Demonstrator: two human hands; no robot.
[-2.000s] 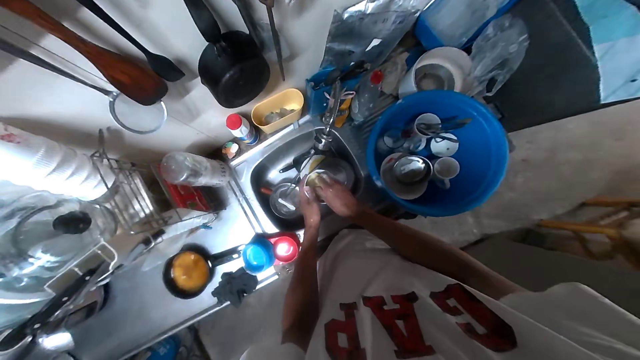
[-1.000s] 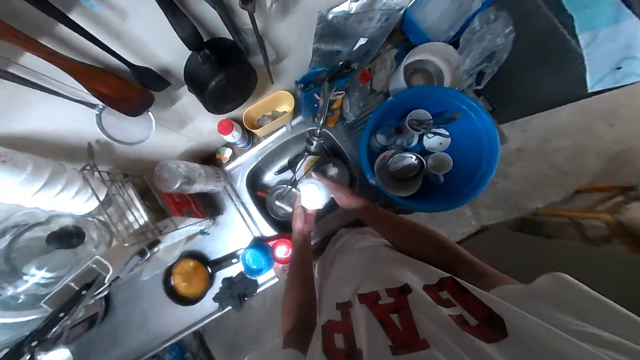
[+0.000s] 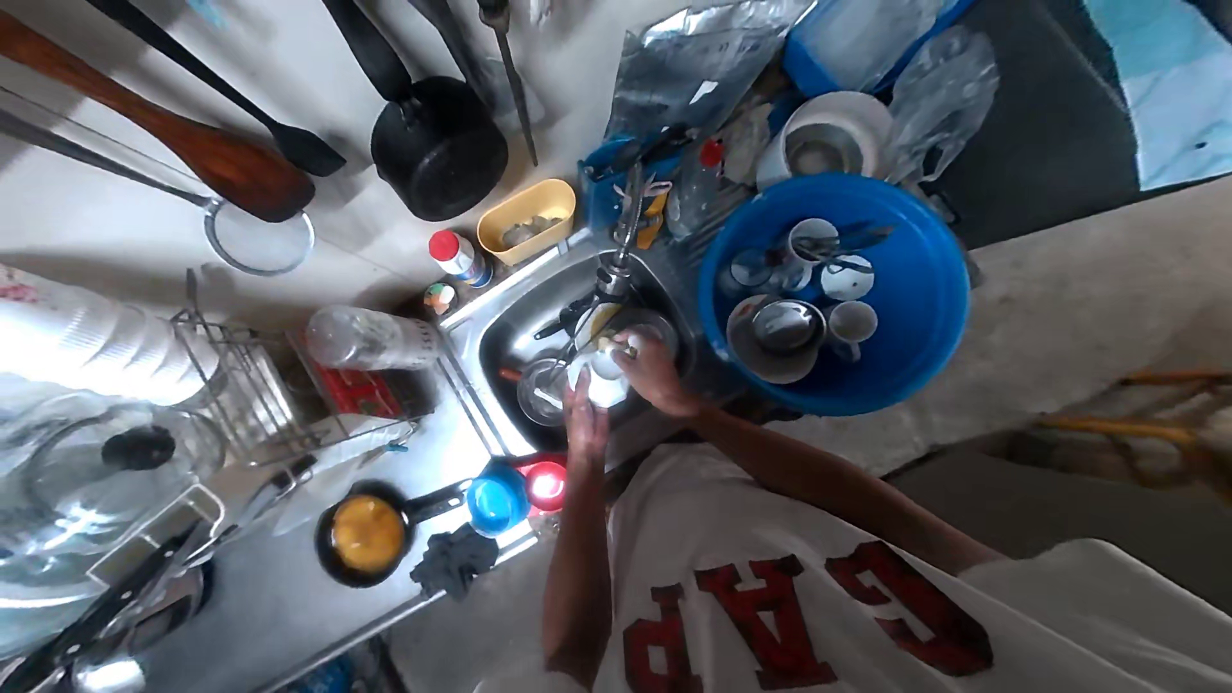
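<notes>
Over the stainless steel sink (image 3: 502, 404), my left hand (image 3: 585, 423) grips the near side of a white dish (image 3: 606, 388), which is partly washed out by glare. My right hand (image 3: 647, 368) is at the dish's right side with its fingers bent around a small pale thing, perhaps a sponge. The faucet (image 3: 613, 274) is just beyond the hands. Lower in the basin lie a clear glass lid or bowl (image 3: 541, 393) and other dishes, partly hidden by my hands.
To the right, a blue basin (image 3: 924, 356) holds mugs and bowls. A small frying pan (image 3: 332, 558) with yellow food, a blue cup (image 3: 497, 500) and a red cup (image 3: 547, 485) are at lower left. A yellow tub (image 3: 527, 217) and a red-capped bottle (image 3: 462, 258) stand behind the sink.
My right hand has shifted on the dish; its fingers now sit higher at the dish's right side. The dish shows more glare than two seconds ago.
</notes>
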